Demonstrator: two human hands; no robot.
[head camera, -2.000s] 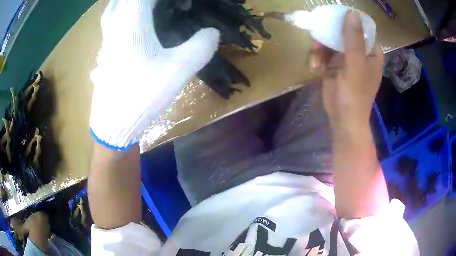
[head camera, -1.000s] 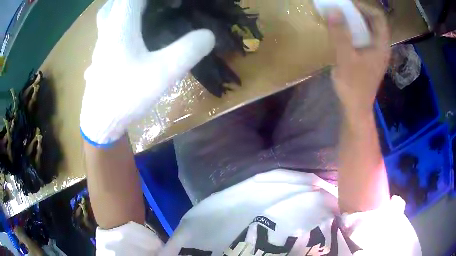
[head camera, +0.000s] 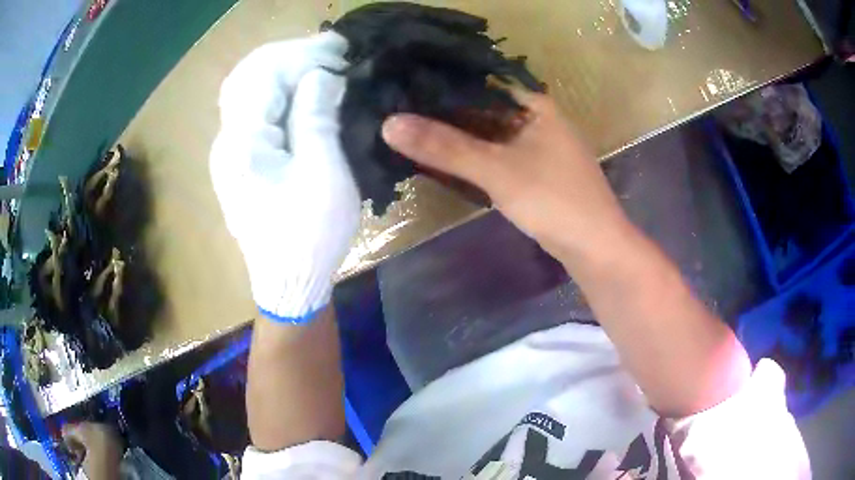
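Note:
A black feathered piece (head camera: 412, 66) with ragged edges is between my two hands over the tan tabletop. My left hand (head camera: 286, 169), in a white knit glove with a blue cuff edge, has its curled fingers at the piece's left side. My bare right hand (head camera: 506, 164) grips the piece from the right, thumb across its dark surface and the other fingers hidden behind it. The white glue bottle (head camera: 645, 21) lies on the table at the top right, cut off by the picture's edge.
Black pieces with tan stick-like parts (head camera: 89, 262) cluster at the table's left end. A green belt (head camera: 141, 103) runs beyond the table (head camera: 197, 216). Blue crates (head camera: 797, 272) stand below right, one with a clear plastic bag (head camera: 792, 127). Another person's hand (head camera: 94, 450) shows at bottom left.
My right hand has let go of the glue bottle, which now lies on the table, and has moved left onto the black piece. My left hand's fingers have curled in at the piece's left edge.

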